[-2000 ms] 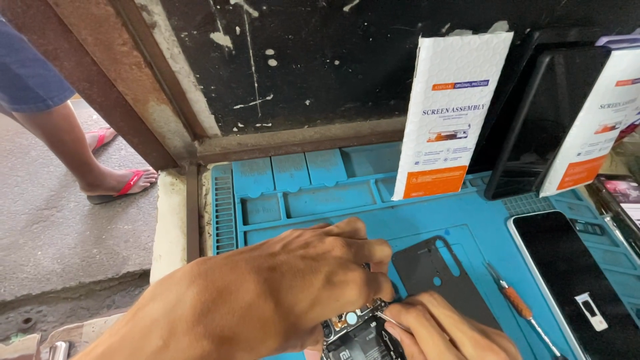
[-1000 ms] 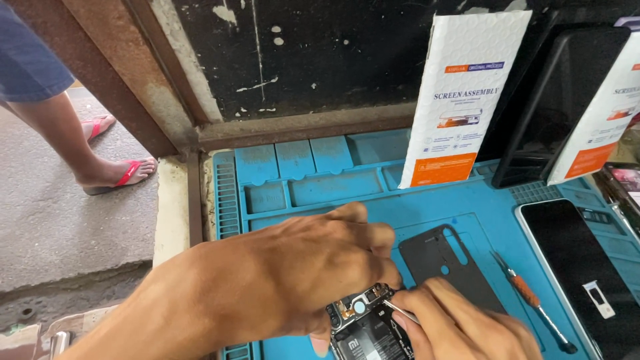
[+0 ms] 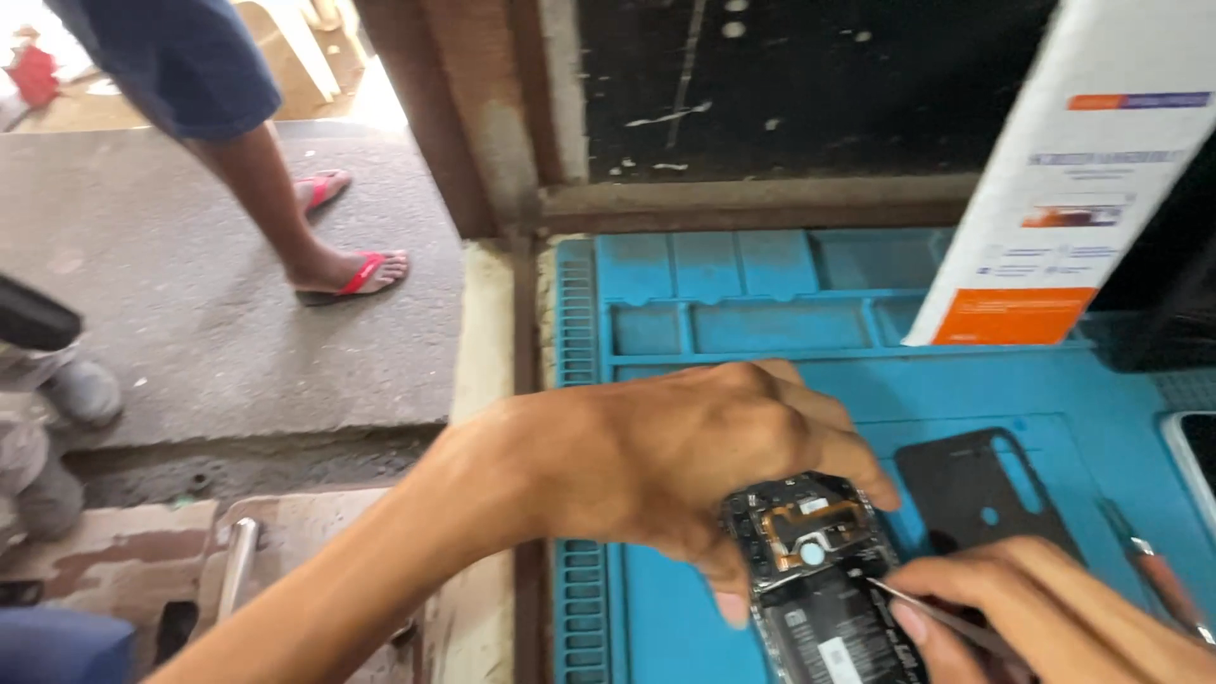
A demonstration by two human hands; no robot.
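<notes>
An opened smartphone [image 3: 826, 579], its battery and upper circuit parts bare, is at the bottom centre. My left hand [image 3: 684, 456] arches over its top end and grips it by the sides, thumb on the left edge and fingers on the right. In my right hand [image 3: 1035, 608] is a thin metal tool [image 3: 936, 613], probably tweezers, pinched between thumb and forefinger. Its tip is at the phone's inside, near the battery's upper right corner. A dark phone back cover [image 3: 978, 484] with a camera cutout lies on the blue work mat [image 3: 722, 380], just beyond my right hand.
A white and orange screen box [image 3: 1054, 190] stands upright on the mat's tray section. At the right lie a screwdriver [image 3: 1164, 579] and the edge of a white-framed phone [image 3: 1197, 456]. Beyond the wooden door frame [image 3: 484, 114], a person's legs in red flip-flops [image 3: 366, 271] stand on concrete.
The view has swung left. More of the phone's inside now shows between my hands, and the tool tip has moved from the phone's upper edge down toward the battery.
</notes>
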